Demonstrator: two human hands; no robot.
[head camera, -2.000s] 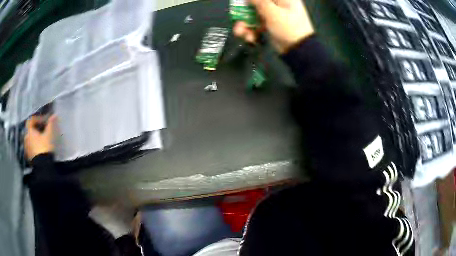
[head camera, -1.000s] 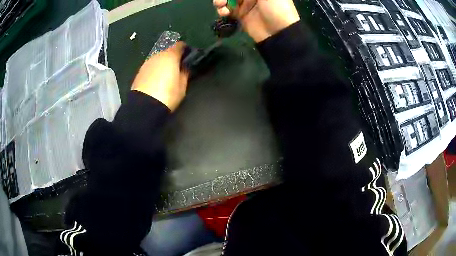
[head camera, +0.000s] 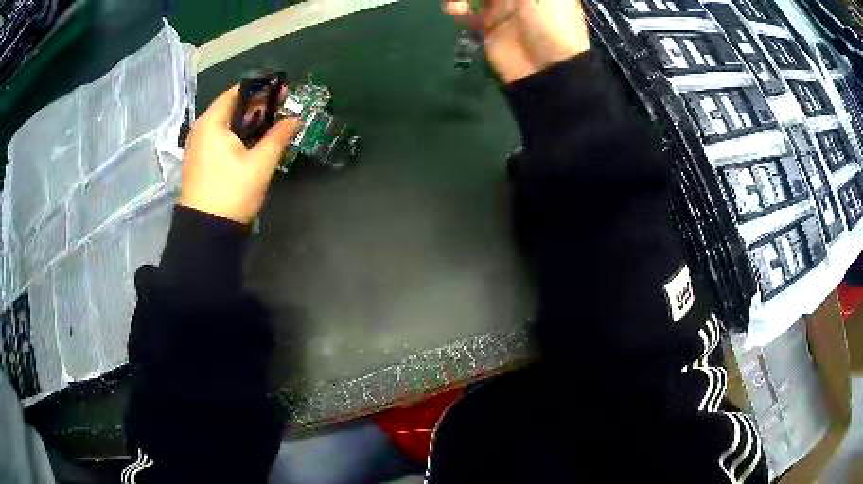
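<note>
My left hand (head camera: 230, 161) holds a black rectangular housing (head camera: 261, 97) upright between thumb and fingers, left of the bench's middle. Green and silver circuit boards (head camera: 320, 132) lie in a loose pile just right of the thumb; the thumb overlaps their edge, and I cannot tell how many there are. My right hand (head camera: 530, 30) is at the top edge of the picture, partly cut off and blurred. A small dark and silver piece (head camera: 464, 49) shows just below its fingers; whether the fingers grip it is unclear.
The dark green bench (head camera: 378, 246) lies between the trays. A tray under a translucent ribbed sheet (head camera: 90, 198) is at left. A tall stack of trays with black housings (head camera: 748, 142) is at right. A brown carton (head camera: 818, 416) stands at lower right. A pale rail (head camera: 284, 24) runs along the far edge.
My left hand has come from the left tray onto the bench, then moved left with the black housing. The boards beside it are now uncovered. My right hand has shifted slightly right and up.
</note>
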